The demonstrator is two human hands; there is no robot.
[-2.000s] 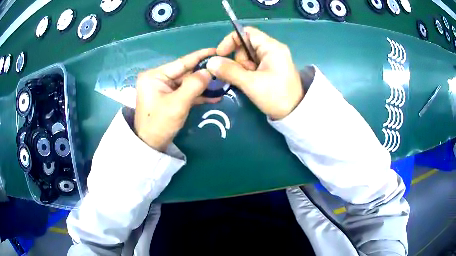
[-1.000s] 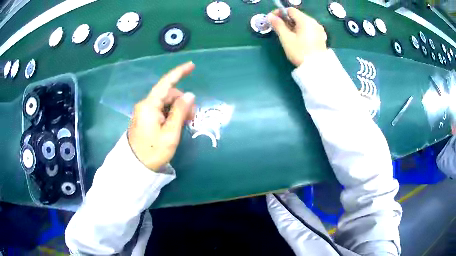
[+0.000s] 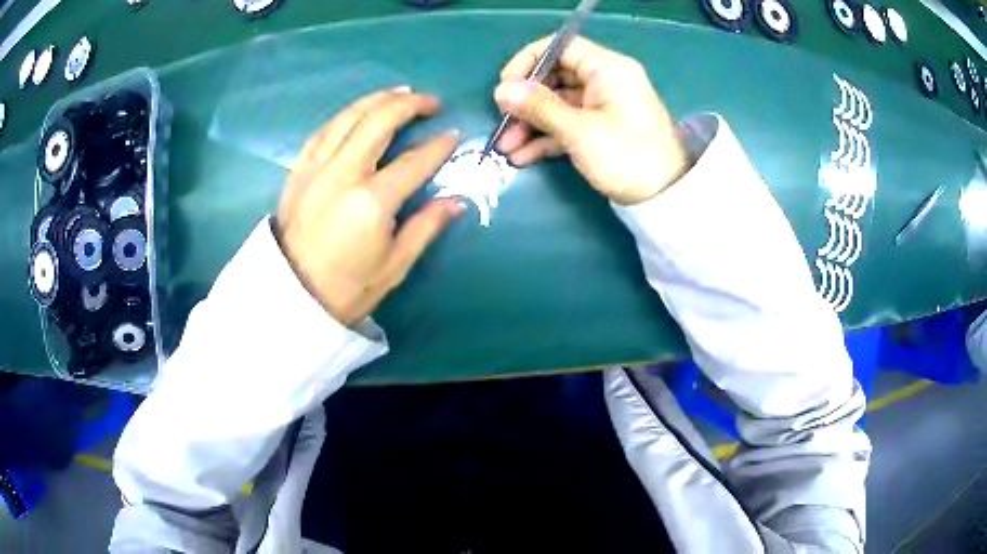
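Note:
White arc pieces [image 3: 472,193] lie on the green mat in front of me, partly lost in lamp glare. My right hand [image 3: 593,117] holds silver tweezers [image 3: 550,60] like a pen, their tips down at the arcs. Whether the tips grip an arc cannot be told. My left hand [image 3: 366,200] lies palm down just left of the arcs, fingers apart, its fingertips at their edge. It holds nothing that I can see.
A clear plastic tray [image 3: 158,233] heaped with black discs stands at the left. Overlapping rows of arcs [image 3: 851,179] and a thin pale stick [image 3: 919,214] lie at the right. A conveyor [image 3: 606,9] with discs runs along the far side. Another person's sleeve [image 3: 978,338] shows at the right edge.
The disc earlier held in both hands is gone from them. My right hand has come back from the conveyor, bringing the tweezers to the arcs. My left hand has lowered beside them.

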